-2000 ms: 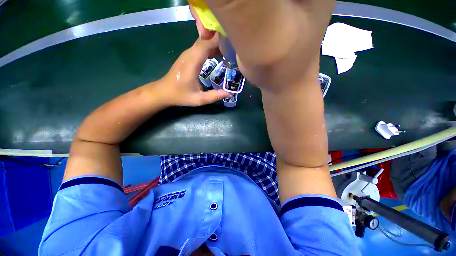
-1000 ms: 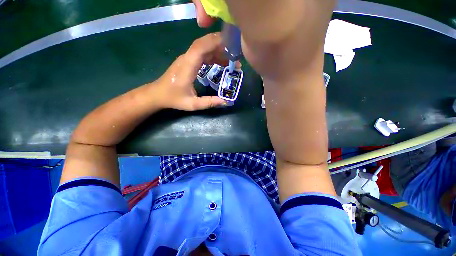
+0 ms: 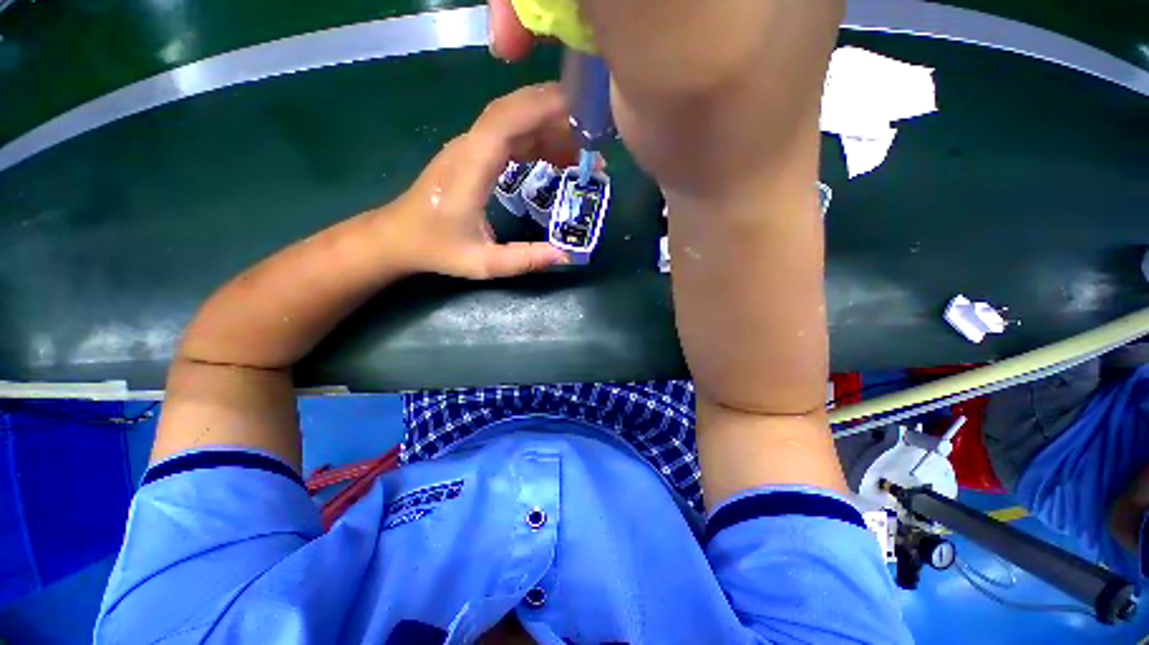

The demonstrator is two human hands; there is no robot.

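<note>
My left hand (image 3: 460,202) holds a white adapter housing (image 3: 580,217) between thumb and fingers, its open end with dark parts facing up. Two more open housings (image 3: 539,189) stand just left of it, inside the curve of the hand. My right hand (image 3: 687,88), large and cut off by the top edge, is closed around the grey-blue dispensing gun (image 3: 586,95) with yellow wrap (image 3: 552,18). The pale nozzle tip (image 3: 587,164) points down into the upper end of the held housing. Whether it touches the parts inside I cannot tell.
White crumpled paper (image 3: 869,101) lies on the dark green belt (image 3: 378,315) at the right. A white plug end cap (image 3: 977,318) lies further right. White parts are partly hidden by my right forearm. A cream hose (image 3: 1046,365) crosses the lower right, near a person's blue sleeve.
Compared with two seconds ago, the held housing sits slightly lower and left and shows more openly. My left hand has shifted slightly, and the nozzle tip is now visible at the housing's upper end.
</note>
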